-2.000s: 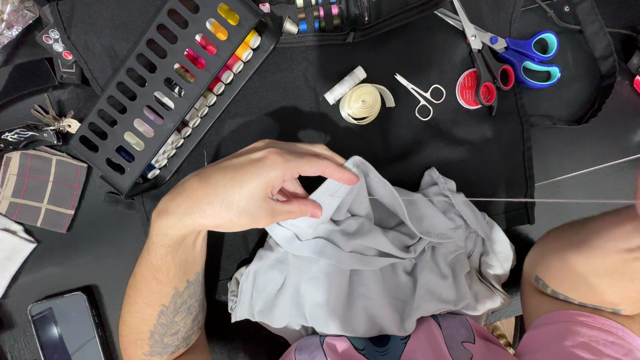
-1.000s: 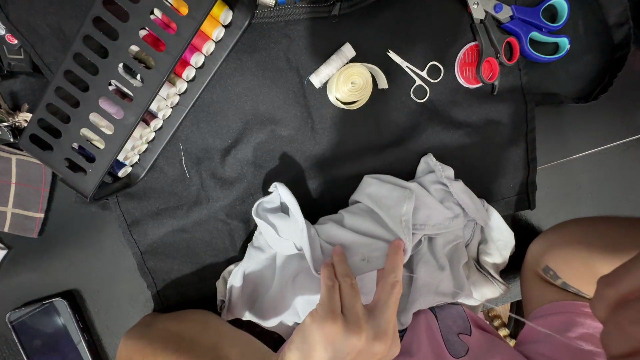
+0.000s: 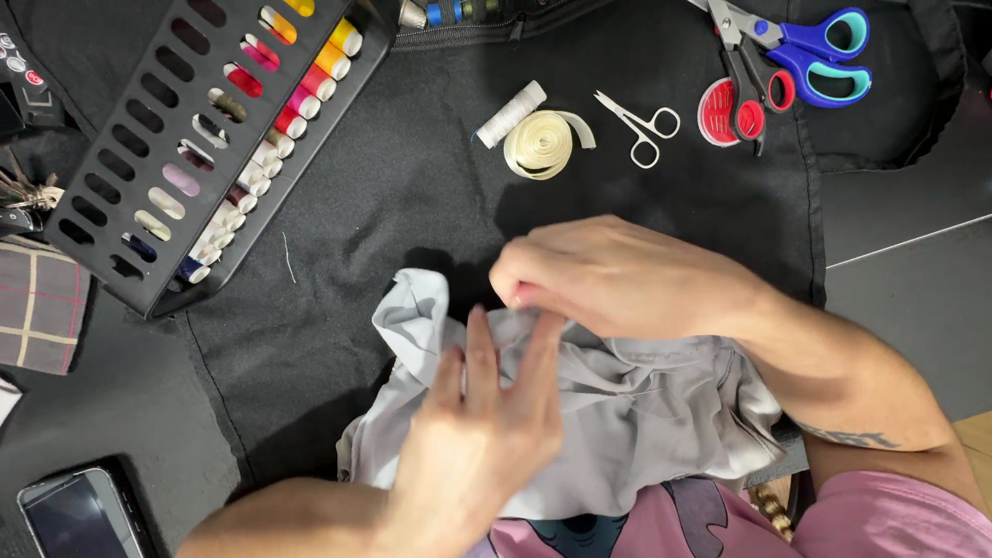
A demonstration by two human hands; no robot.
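Note:
A light grey garment (image 3: 620,434) lies bunched over my lap and the near edge of the black cloth. My left hand (image 3: 480,418) rests on it, fingers spread and pressing the fabric. Just above those fingertips, my right hand (image 3: 597,279) is curled with thumb and forefinger pinched at the fabric; it is blurred, and whether it holds a needle, thread or cloth cannot be made out. A folded, stitched part of the garment (image 3: 411,318) sticks up left of my fingers.
On the black cloth (image 3: 372,232) lie a white thread spool (image 3: 511,114), a rolled cream tape (image 3: 540,145), small scissors (image 3: 640,128), larger scissors (image 3: 821,58) and a red pin case (image 3: 717,112). A thread organizer (image 3: 194,147) stands left, a phone (image 3: 81,515) below it.
My right hand has come from the right side to the garment, beside my left fingertips. My left hand, which pinched the raised fabric two seconds ago, now lies on the garment with fingers spread.

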